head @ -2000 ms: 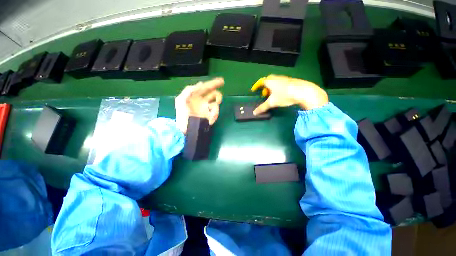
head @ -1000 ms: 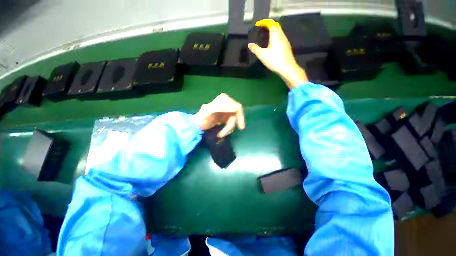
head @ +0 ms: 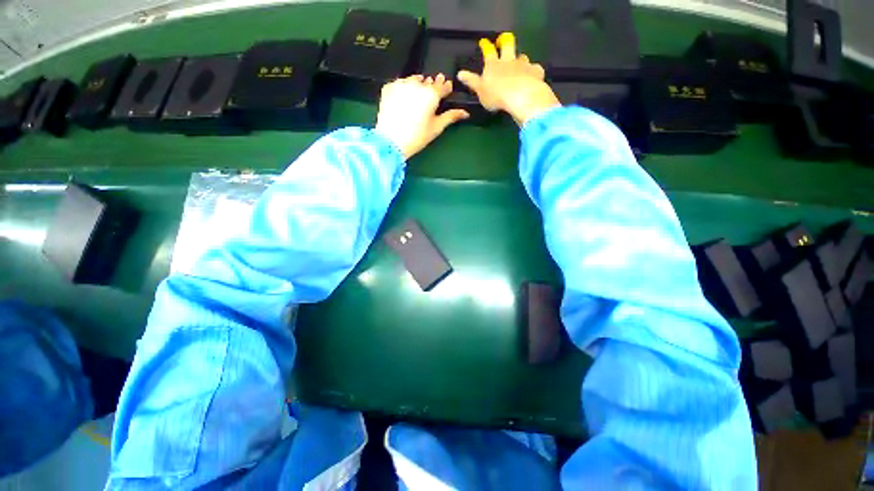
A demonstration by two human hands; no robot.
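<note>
An open black gift box stands on the conveyor with its flap up. My left hand is at its near left corner, thumb apart from the fingers; its grip is unclear. My right hand, with yellow finger cots, is over the box's right part, fingers spread. What lies under its palm is hidden. A small black box with two light marks lies loose on the green table. Another small black box lies beside my right sleeve.
Closed gift boxes and open ones stand in a row along the conveyor. Small black boxes are piled at the right. A clear bag and a black box lie at the left. A blue-sleeved arm shows at the left edge.
My right hand has lowered over the open gift box; the small box it held is now hidden. My left hand has let go of the marked small box and moved up to the gift box.
</note>
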